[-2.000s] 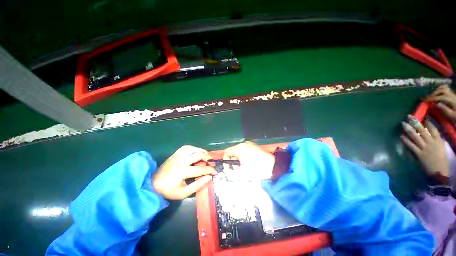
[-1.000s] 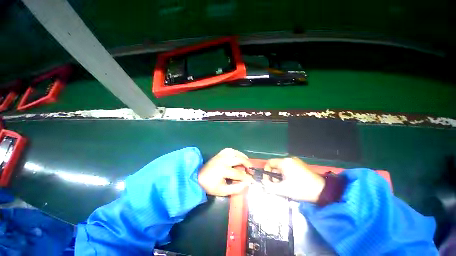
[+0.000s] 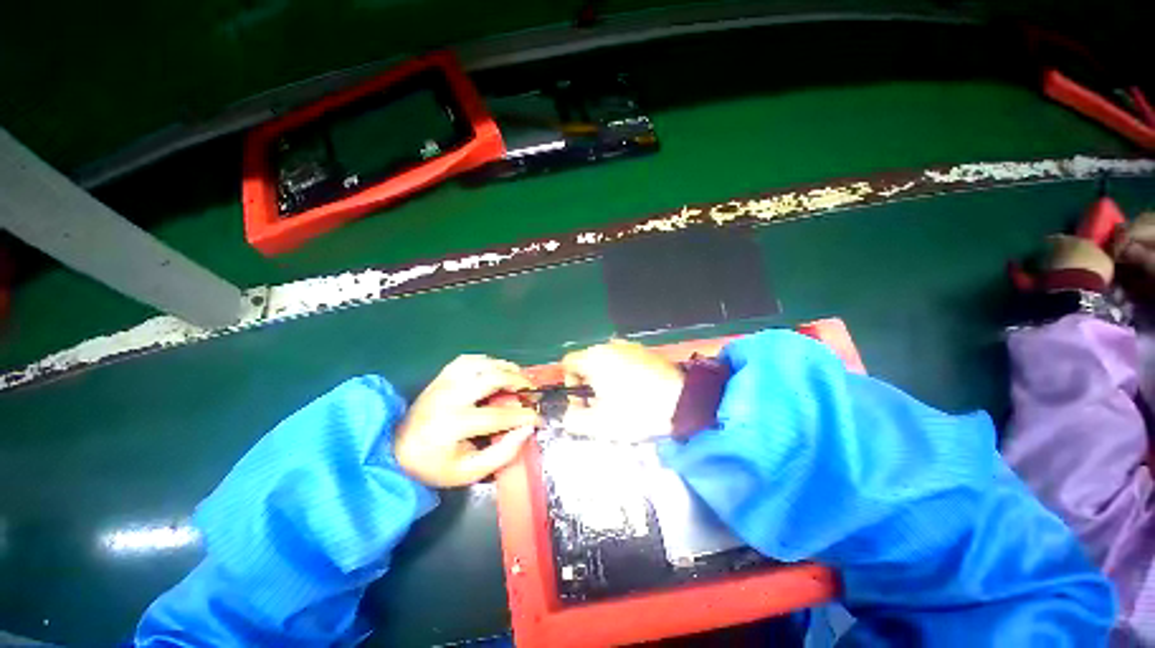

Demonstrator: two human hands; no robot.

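The open tablet (image 3: 621,572) lies in the red fixture (image 3: 671,614) on the bench in front of me. Its silvery board area is washed out by glare, with a plain silver battery (image 3: 690,522) beside it. My left hand (image 3: 466,422) is at the fixture's upper left corner, its fingers pinched at a small dark part (image 3: 552,403). My right hand (image 3: 623,390) is over the tablet's top edge and holds a thin dark tool (image 3: 576,392) whose end meets that part. Both hands are bare and overexposed. Which hand bears the small part is unclear.
A dark mat (image 3: 690,281) lies beyond the fixture. A chipped edge strip (image 3: 507,256) and a pale post (image 3: 120,253) divide off the belt, which carries a red frame (image 3: 260,196) and a bare tablet (image 3: 589,142). At right are a neighbour's lilac sleeve (image 3: 1077,405) and hands.
My view swung left, then back right. My hands stay together at the tablet's upper left corner. The neighbour's arm at right reaches farther forward than two seconds ago.
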